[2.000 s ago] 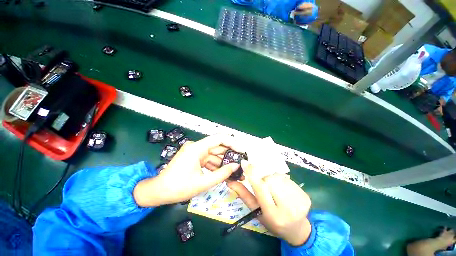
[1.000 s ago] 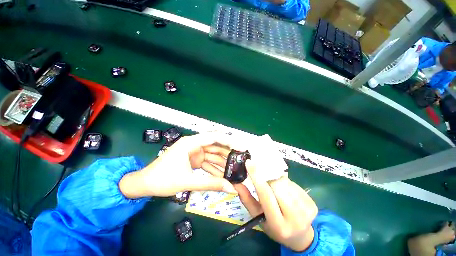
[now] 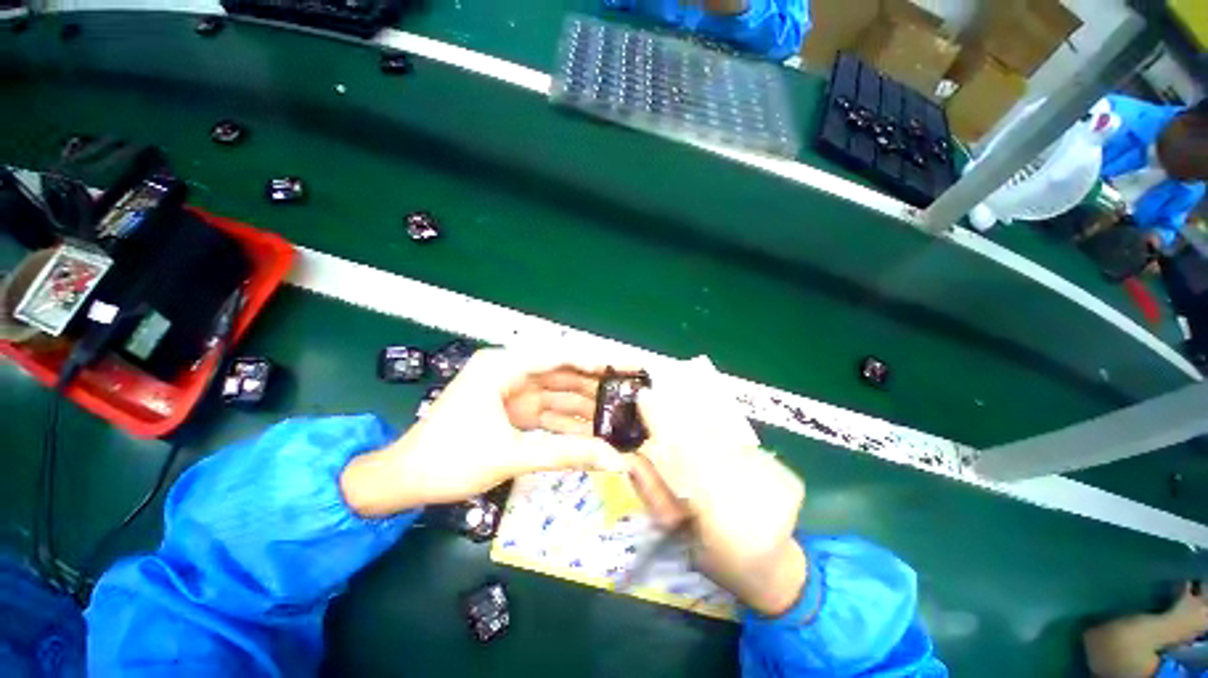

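A black squarish electronic module (image 3: 620, 408) is held between my two hands above the bench. My left hand (image 3: 497, 421) has its palm turned up, its fingers behind the module and its thumb near the lower edge. My right hand (image 3: 715, 470) grips the module's right side with its fingers. The dark tweezers (image 3: 657, 556) lie blurred under my right palm, pointing down and left. The printed sheet (image 3: 563, 532), white and blue with a yellow edge, lies flat under my hands. White paper shows behind my right hand.
Loose modules (image 3: 488, 611) lie around my left arm. A red tray (image 3: 152, 421) with a black device and cables is at left. Spaced modules (image 3: 421, 227) sit on the green belt behind the white rail (image 3: 398, 294). A clear blister tray (image 3: 669, 86), black parts tray (image 3: 885, 133) and other workers' arms are beyond.
The module has been turned in my hands. My right hand has rolled over it, and the tweezers now show less clearly. Modules on the belt have shifted left in view.
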